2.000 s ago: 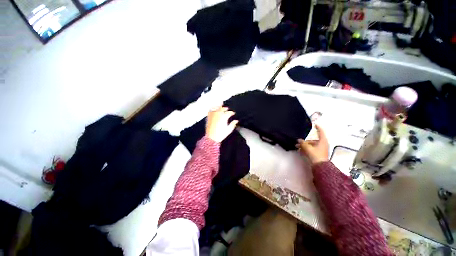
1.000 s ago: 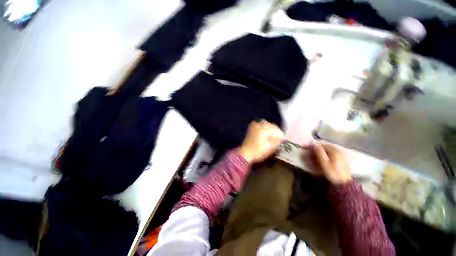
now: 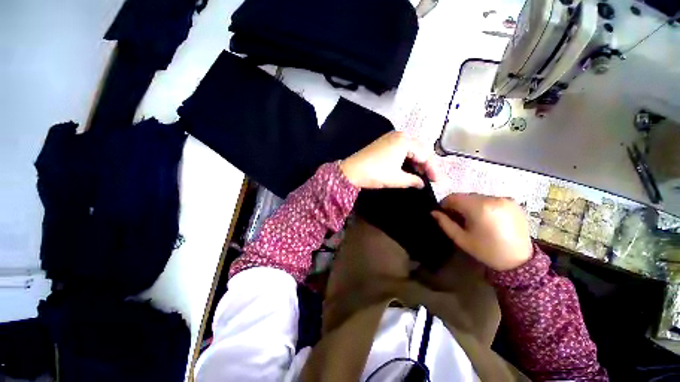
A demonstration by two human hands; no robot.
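A black cloth piece hangs over the table's front edge onto the brown-covered lap. My left hand pinches its upper edge from the left. My right hand pinches the same edge from the right, a short way off. The fingertips hide part of that edge. A flatter black stack lies left of my left hand. A thick rounded black stack lies behind it.
The white sewing machine head stands at the upper right over its bed. Dark snips lie on the bed at right. Clear plastic covers the patched front edge. Ragged black heaps lie at left.
The view has moved down and closer to the lap. Both hands have come back from the rounded stack to the table's front edge, and now hold a black piece between them.
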